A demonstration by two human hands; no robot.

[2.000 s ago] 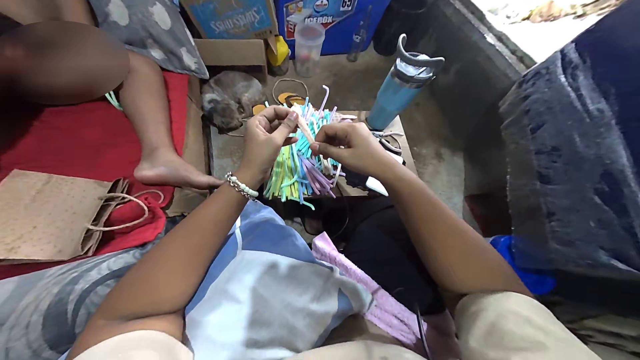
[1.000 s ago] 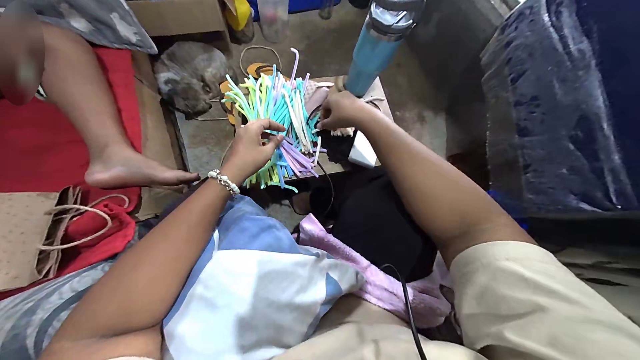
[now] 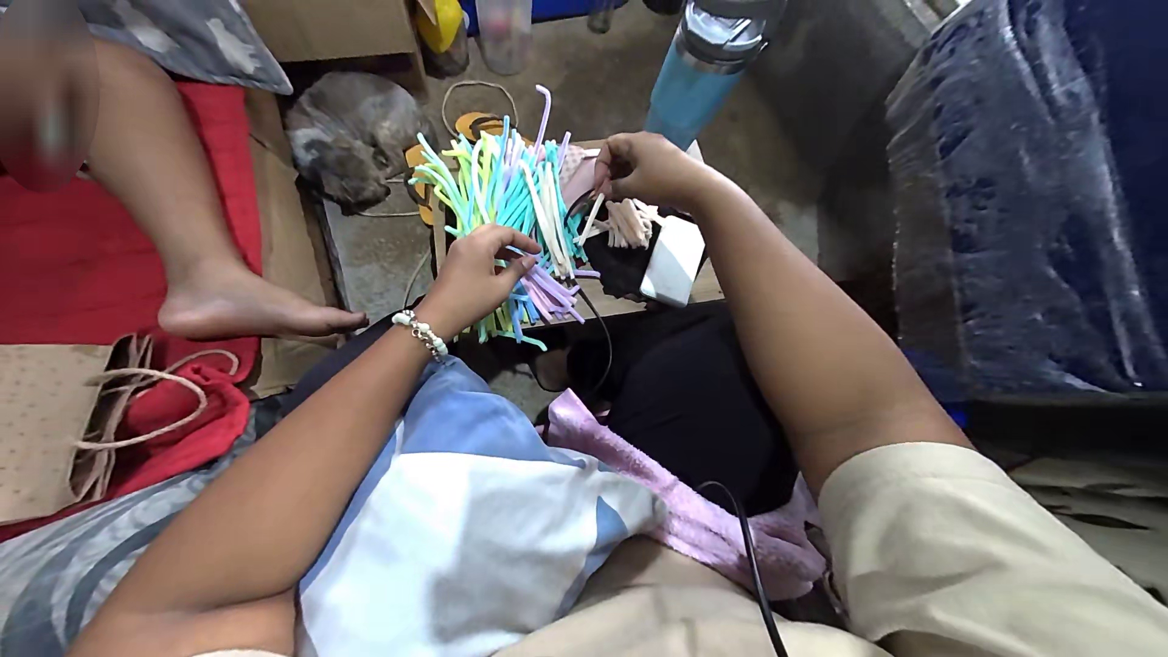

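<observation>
A heap of thin pastel strips, perhaps pipe cleaners [image 3: 506, 192], in green, teal, purple and white, lies on a low wooden board [image 3: 707, 287]. Over its near edge hovers my left hand [image 3: 484, 269], thumb and forefinger apart, with nothing plainly held. My right hand [image 3: 643, 172] is beyond the heap's right side, fingertips bent together; whether something small is between them cannot be told. Below it a bunch of short cream pieces [image 3: 630, 224] lies on a black item, beside a white box-like object [image 3: 673, 260]. A pale pink patterned cloth [image 3: 577, 173] is partly hidden behind my right hand.
A blue tumbler [image 3: 698, 82] stands behind my right hand. A grey furry animal [image 3: 351, 137] lies curled left of the board. Another person's bare foot [image 3: 246, 301] is at the left, above a paper bag [image 3: 46, 420]. A plastic-covered blue object [image 3: 1031, 201] stands at the right. A black cable [image 3: 753, 566] crosses my lap.
My hands were together above the heap two seconds ago, with a pale strip between them. They have since moved apart, the right one to the heap's far right side. The view has shifted.
</observation>
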